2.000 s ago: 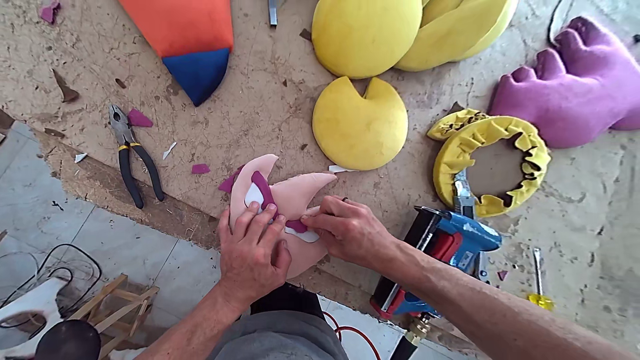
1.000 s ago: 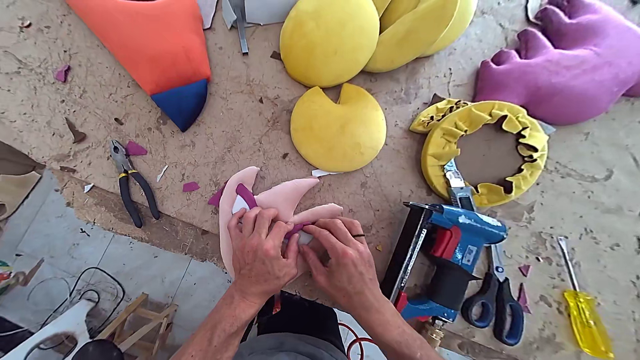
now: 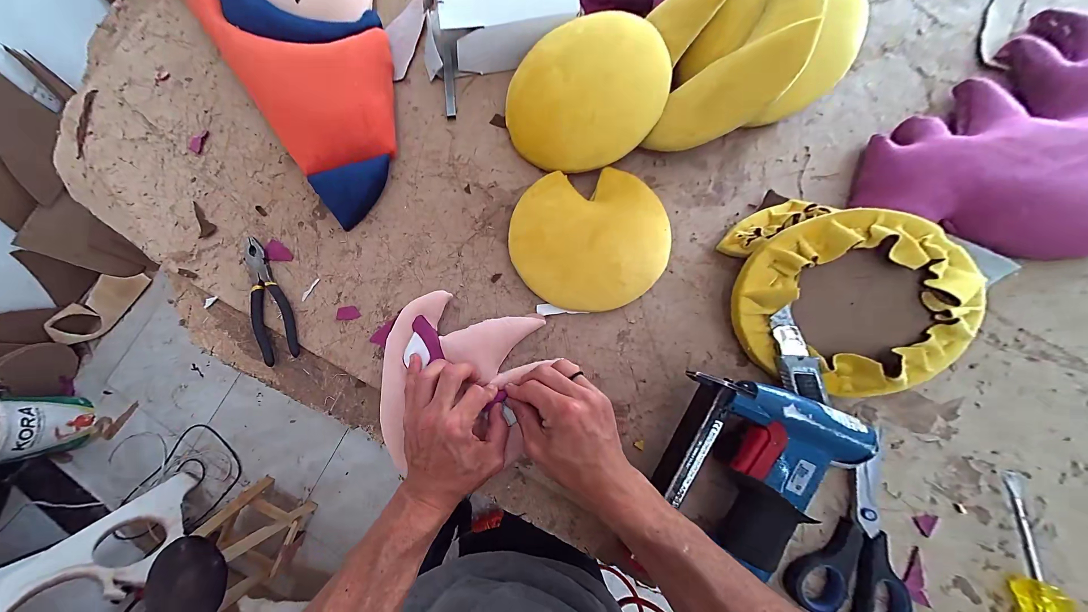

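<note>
A pink fabric-covered piece (image 3: 484, 344) with pointed tips lies at the table's near edge, with a purple strip (image 3: 427, 337) and a white oval (image 3: 416, 351) on its left part. My left hand (image 3: 452, 425) presses on this piece, fingers bent over its middle. Close beside it, my right hand (image 3: 565, 416), a dark ring on one finger, pinches a small purple bit (image 3: 495, 399) near the left fingertips. A white bit shows just below the fingers. The fingers hide most of what they pinch.
Pliers (image 3: 270, 302) lie left. A blue pneumatic stapler (image 3: 778, 459), scissors (image 3: 858, 544), a utility knife (image 3: 799, 361) and a yellow-handled screwdriver (image 3: 1024, 544) lie right. Beyond are yellow padded pieces (image 3: 591, 242), a gathered yellow ring (image 3: 748, 297), an orange-and-blue piece (image 3: 340, 102) and a purple one (image 3: 977, 170).
Both hands stay at the pink piece. The right hand's fingers have come closer to the left ones since two seconds ago, and now pinch at the purple bit. The view has shifted.
</note>
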